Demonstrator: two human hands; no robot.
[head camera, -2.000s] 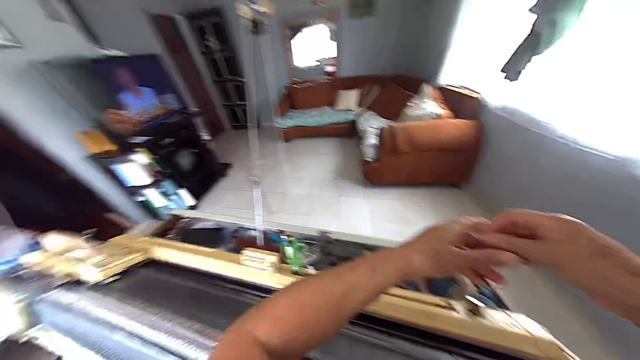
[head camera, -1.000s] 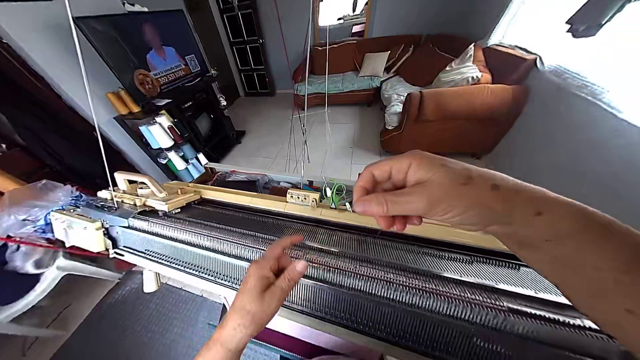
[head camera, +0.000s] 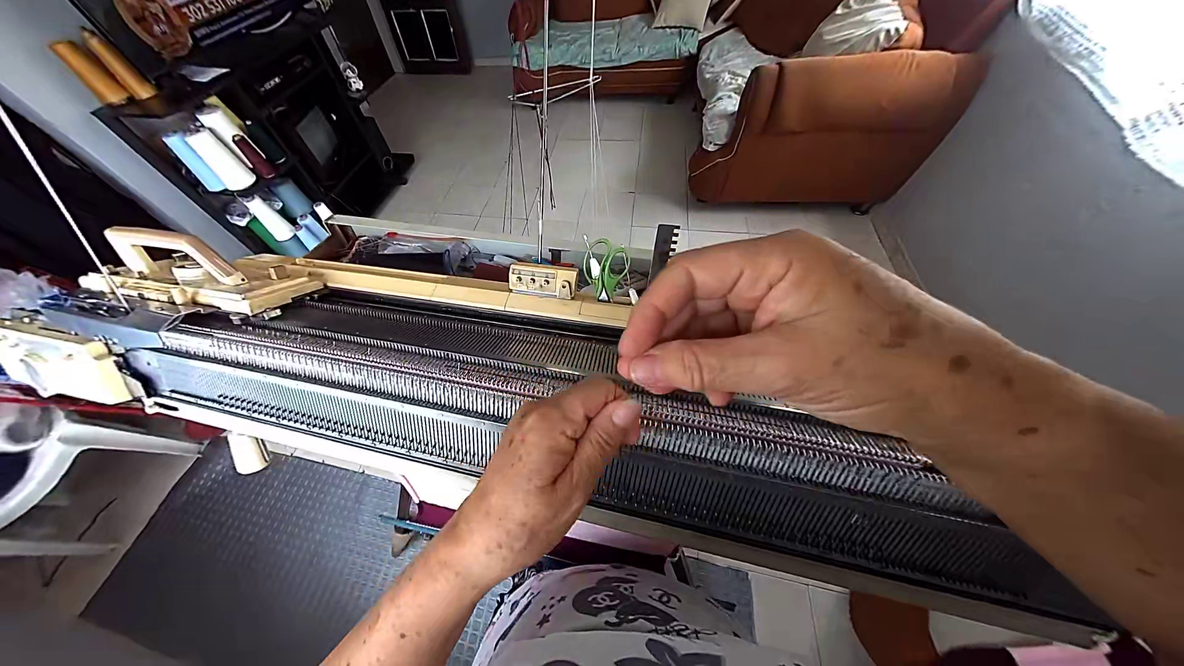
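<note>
A knitting machine's needle bed (head camera: 388, 370) runs across the view beneath both hands, with dark thread or knitting along its rows of needles. Over its middle, my left hand (head camera: 555, 453) has thumb and fingers pinched together. My right hand (head camera: 740, 324) is just above and to the right, its thumb and index finger also pinched, their tips close to the left fingers. Whether a fine thread lies between the fingertips cannot be made out. The carriage with its cream handle (head camera: 176, 250) rests at the bed's left end. Green-handled scissors (head camera: 607, 268) stand behind the bed, near a cream counter (head camera: 543, 280).
A yarn mast (head camera: 544, 139) with thin wires rises behind the bed. A second, cream carriage (head camera: 65, 365) sits at the lower left end. Yarn cones (head camera: 222, 157) fill a black shelf at the left. Beyond are a brown sofa (head camera: 832, 129) and a white plastic chair (head camera: 83, 444).
The two hands, apart over the bed one second ago, are now together at the fingertips. My left hand's fingers have closed. The view has moved closer to the machine.
</note>
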